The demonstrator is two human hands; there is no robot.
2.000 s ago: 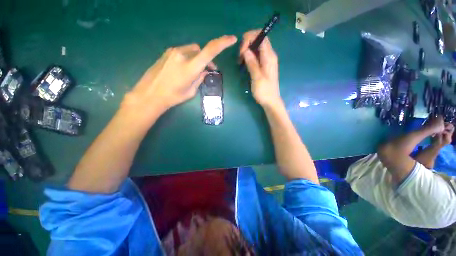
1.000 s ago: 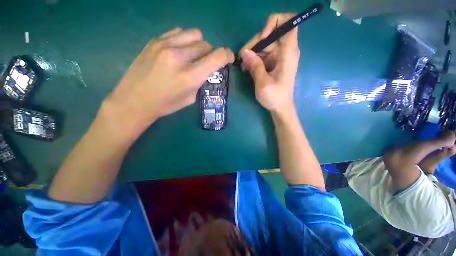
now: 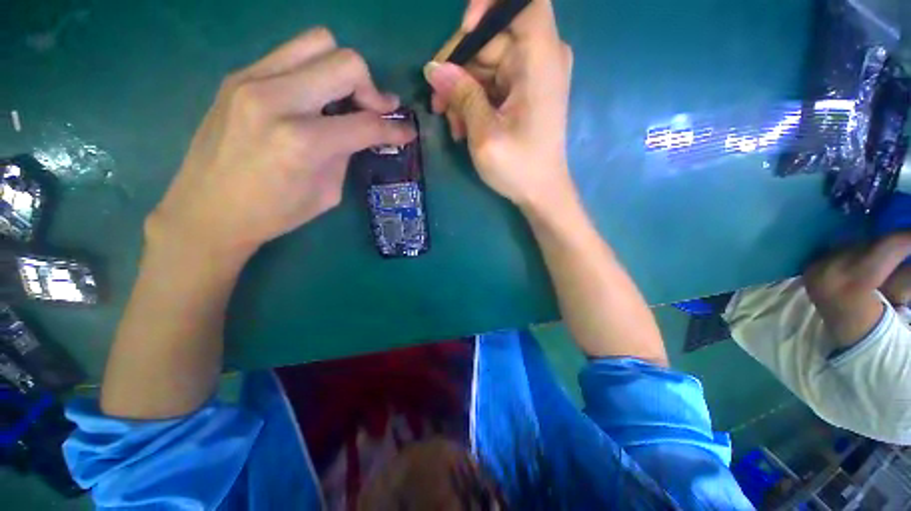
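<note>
An opened phone (image 3: 398,205) lies on the green mat in front of me, its blue-silver circuit board showing in the lower half. My left hand (image 3: 270,140) is at its top end from the left, with fingertips on the black upper part and a small shiny piece there. Whether the fingers pinch that piece I cannot tell. My right hand (image 3: 514,110) is up and to the right of the phone, not touching it. It holds black tweezers (image 3: 489,30) between thumb and fingers; their upper end is cut off by the top edge and the tip is hard to see.
Several opened phones (image 3: 58,279) lie loosely at the left edge. Clear crinkled plastic (image 3: 849,90) with dark parts lies at the upper right. A neighbouring person's arm and white sleeve (image 3: 834,339) are at the right. The mat's near edge (image 3: 450,342) runs in front of my body.
The view has shifted. My left fingertips have moved onto the phone's top end. My right hand with the tweezers has drawn away from the phone, up and slightly right relative to it.
</note>
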